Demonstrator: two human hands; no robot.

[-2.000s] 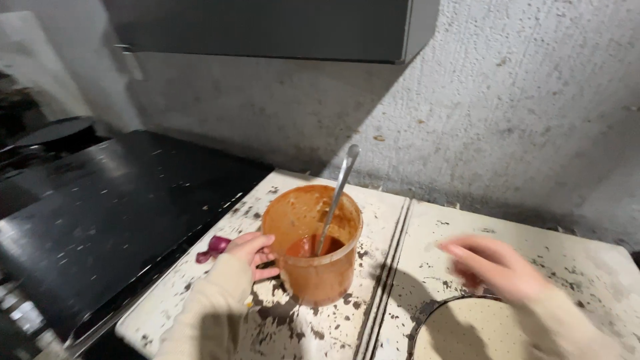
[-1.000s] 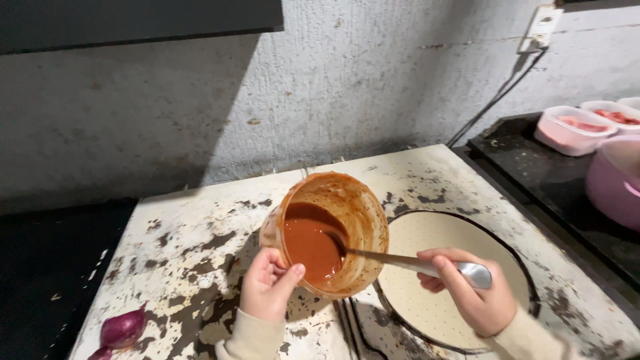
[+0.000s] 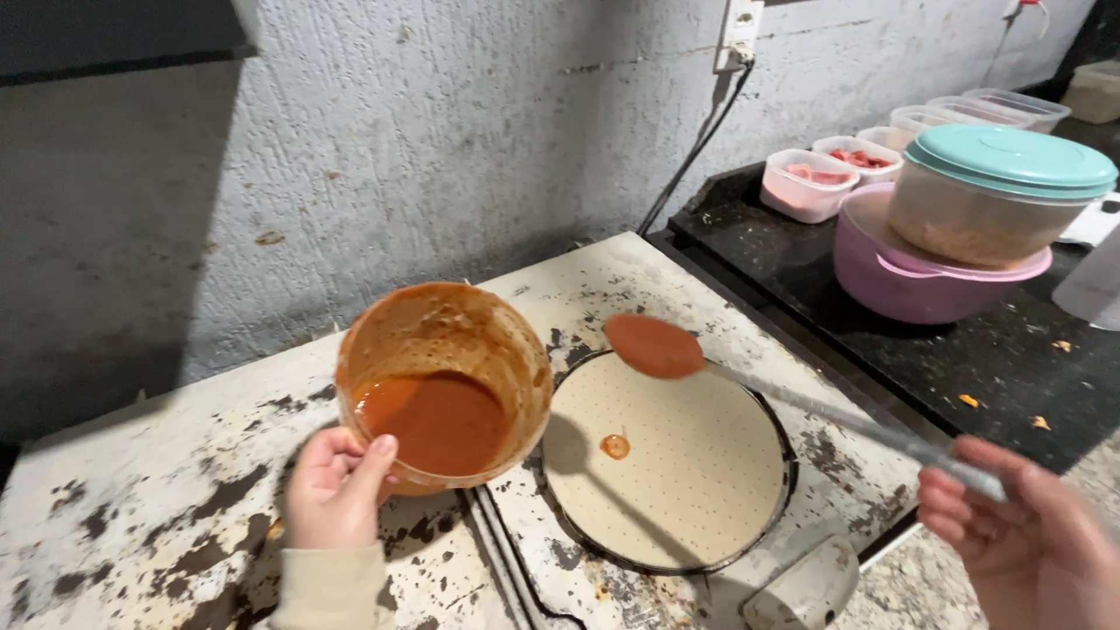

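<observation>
My left hand [image 3: 337, 499] grips the near rim of a round plastic tub [image 3: 446, 319], which is tilted toward me and holds red sauce [image 3: 437, 424]. Between the fingers of my right hand [image 3: 1019, 516] is the handle end of a long metal spoon [image 3: 814, 407]. Its bowl, full of sauce, hangs over the far edge of a pizza base [image 3: 674, 490] dotted with small holes. A small ring of sauce [image 3: 614, 446] lies on the dough, left of its middle. The dough sits in a round dark-rimmed pan [image 3: 792, 472].
Under the tub and pan is a worn, chipped white metal surface [image 3: 210, 481]. To the right, a black stone counter [image 3: 945, 376] bears a pink bowl [image 3: 927, 280], a teal-lidded container [image 3: 1006, 197] and several small tubs [image 3: 809, 188]. A wall socket [image 3: 739, 35] has a black cable. A grey scraper-like piece [image 3: 801, 586] lies near the pan.
The spoon has come out of the tub, loaded with sauce, and moved over the dough. A sauce mark now shows on the dough. The view has swung right.
</observation>
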